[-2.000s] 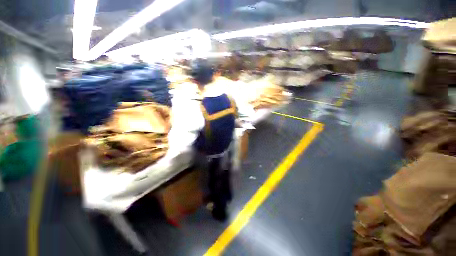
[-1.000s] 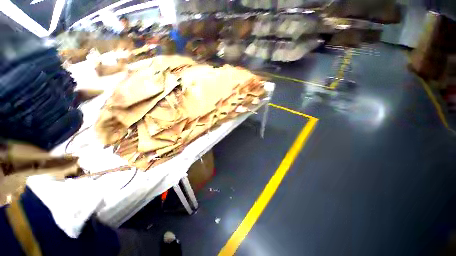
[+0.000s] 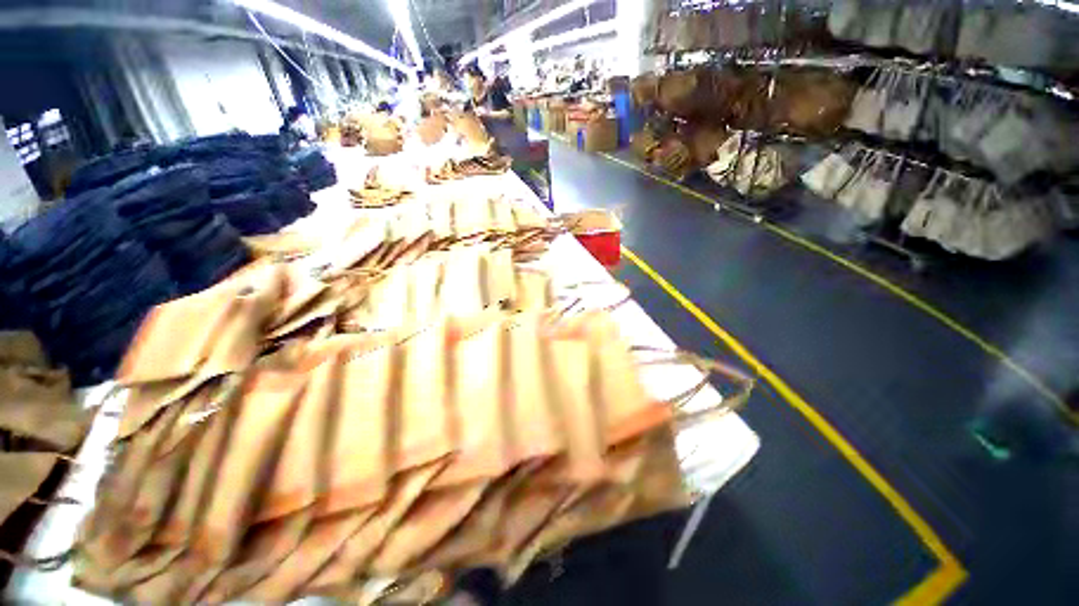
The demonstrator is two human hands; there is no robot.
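Note:
Overlapping brown bags (image 3: 414,414) lie fanned in a row on the near end of a long white-topped table (image 3: 716,444). Thin looped straps (image 3: 698,379) hang over the table's right edge. More brown bags (image 3: 414,290) lie in rows behind them. The picture is blurred. Neither of my hands can be made out. A small dark shape at the bottom edge, in front of the bags, is too blurred to name.
Tall dark blue stacks (image 3: 142,225) stand at the left. A red bin (image 3: 600,240) is beside the table's right side. Yellow lines (image 3: 805,414) cross the grey floor. Racks of grey-beige and brown bags (image 3: 982,219) stand at the right.
The view has moved closer to the brown bags and turned along the table. The person in dark blue seen earlier is out of view. The hanging racks appear larger.

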